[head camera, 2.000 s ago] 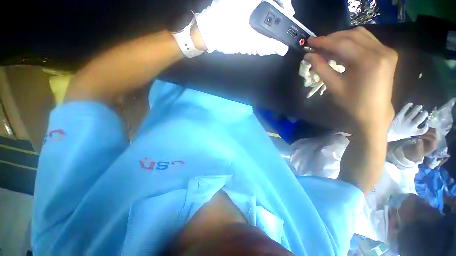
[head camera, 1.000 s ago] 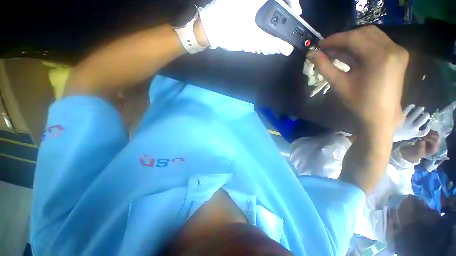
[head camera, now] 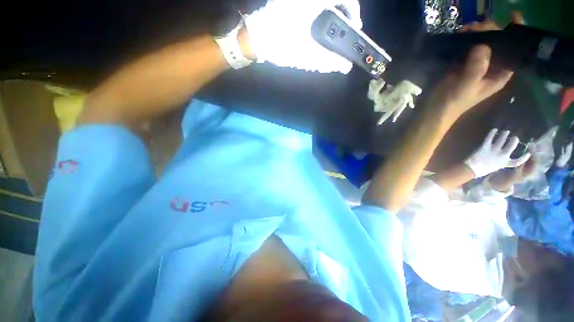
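Observation:
My left hand [head camera: 296,38], in a white glove, is shut on a slim dark grey device unit [head camera: 349,44]. The unit's port end faces lower right, with a red-ringed socket [head camera: 369,60] and a shiny metallic socket beside it. My bare right hand [head camera: 481,69] is right of the unit, around a long thick black tool [head camera: 522,47]. My thumb shows below the tool and fingertips show above it; the rest of the grip is hidden. The tool is apart from the unit, and its left end is dark and unclear.
A crumpled off-white glove piece [head camera: 395,99] lies on the black bench top [head camera: 340,100] below the unit. Shiny rings [head camera: 442,14] are at the top edge in a blue bin. At right, a co-worker in white [head camera: 453,239] has a white-gloved hand [head camera: 494,156] over the bench.
My right hand has left the unit's port end, moved right and taken hold of the black tool. The tool now reaches further left. The unit has shifted slightly left.

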